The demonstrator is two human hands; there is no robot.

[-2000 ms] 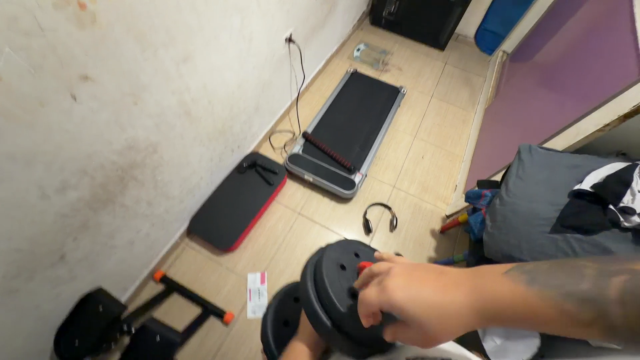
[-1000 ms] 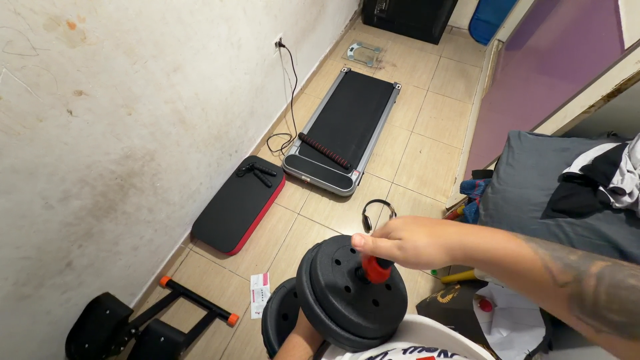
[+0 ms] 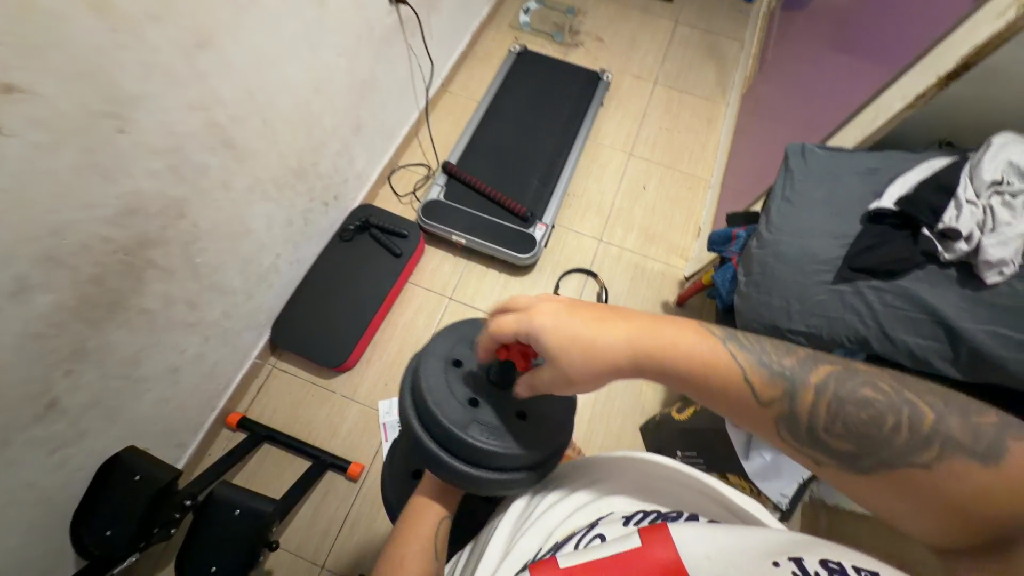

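Note:
A dumbbell with black plates (image 3: 448,384) is held close to the front of my white shirt. My right hand (image 3: 552,344) curls its fingers around the red collar nut (image 3: 516,356) at the bar's end, on the outer face of the upper plates. The black bar tip shows between my thumb and fingers. Below, my left hand (image 3: 438,490) reaches in between the upper plates and the lower plate; its fingers are mostly hidden by the plates, around where the bar's handle lies.
On the tiled floor lie a walking pad (image 3: 528,128) with a ridged bar (image 3: 488,190) on it, a black-and-red step board (image 3: 344,296) with a hand grip, headphones (image 3: 582,276) and a black exercise frame (image 3: 296,440). A grey bed (image 3: 800,264) with clothes stands at right.
A second ago the red nut showed below my right hand, whose fingers were stretched over it; now they are curled around it. The view has shifted closer to the dumbbell.

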